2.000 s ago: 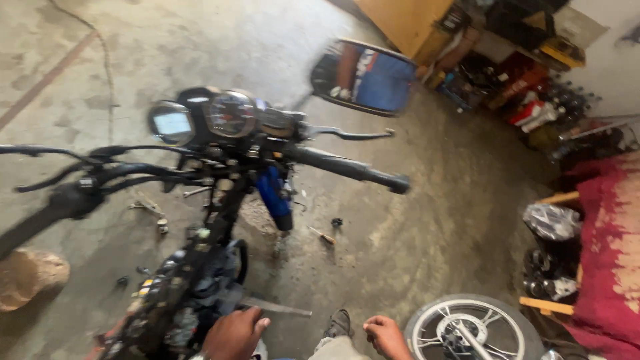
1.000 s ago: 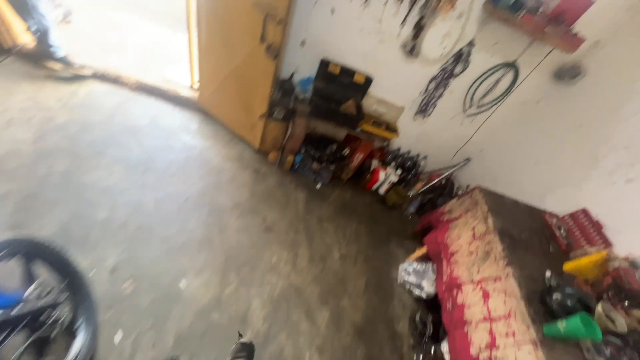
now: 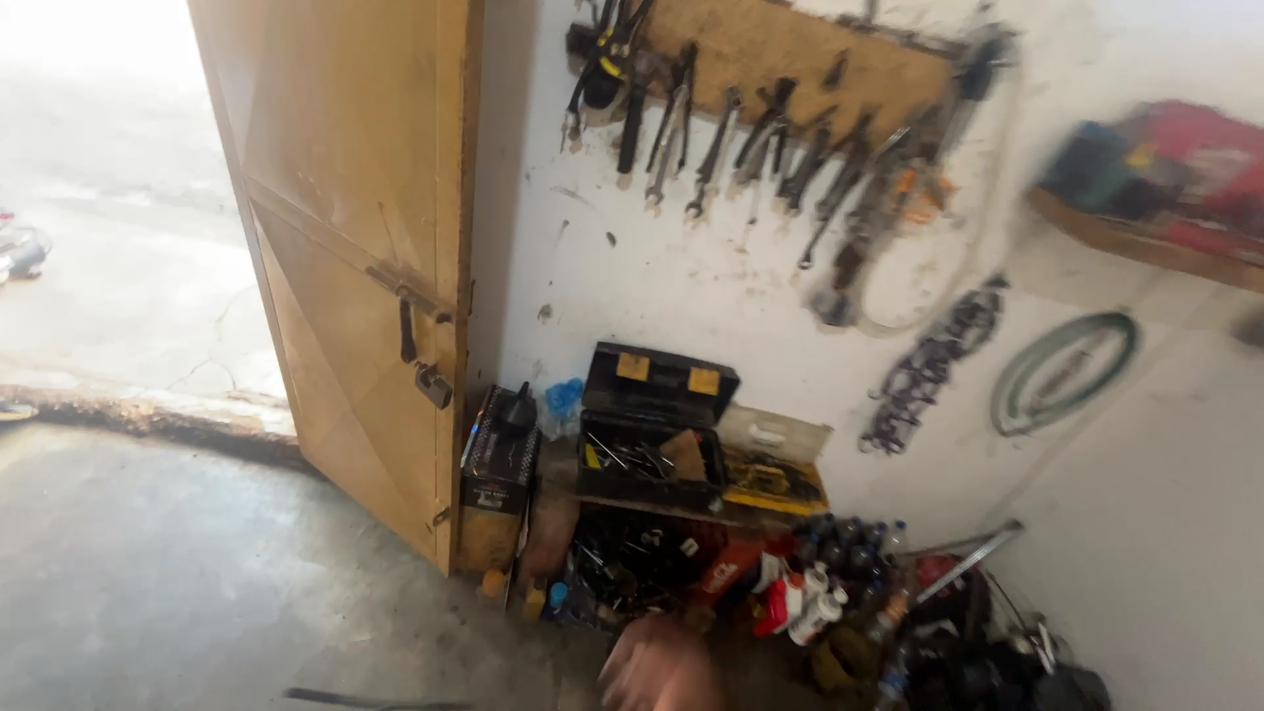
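One blurred hand shows at the bottom middle, probably my right hand [image 3: 660, 667]; its fingers are too smeared to tell whether they hold anything. It is in front of the low shelf's dark pile of parts. Above it a black toolbox [image 3: 652, 484] stands with its lid up, metal tools inside. Beside the toolbox lies a yellow case [image 3: 775, 481], its pale lid raised. Pliers and wrenches hang from a brown board [image 3: 800, 59] on the white wall. My left hand is out of view.
A tan metal door [image 3: 365, 296] with a padlock [image 3: 433, 385] stands open at the left. White and red bottles [image 3: 815, 612] and dark parts are crowded on the right. A green hose coil [image 3: 1066, 373] hangs on the wall. A dark rod [image 3: 365, 701] lies on the floor.
The view has swung away from the motorcycle and its front wheel to the door and tool wall. Both hands showed two seconds ago; now only one does, at the bottom.
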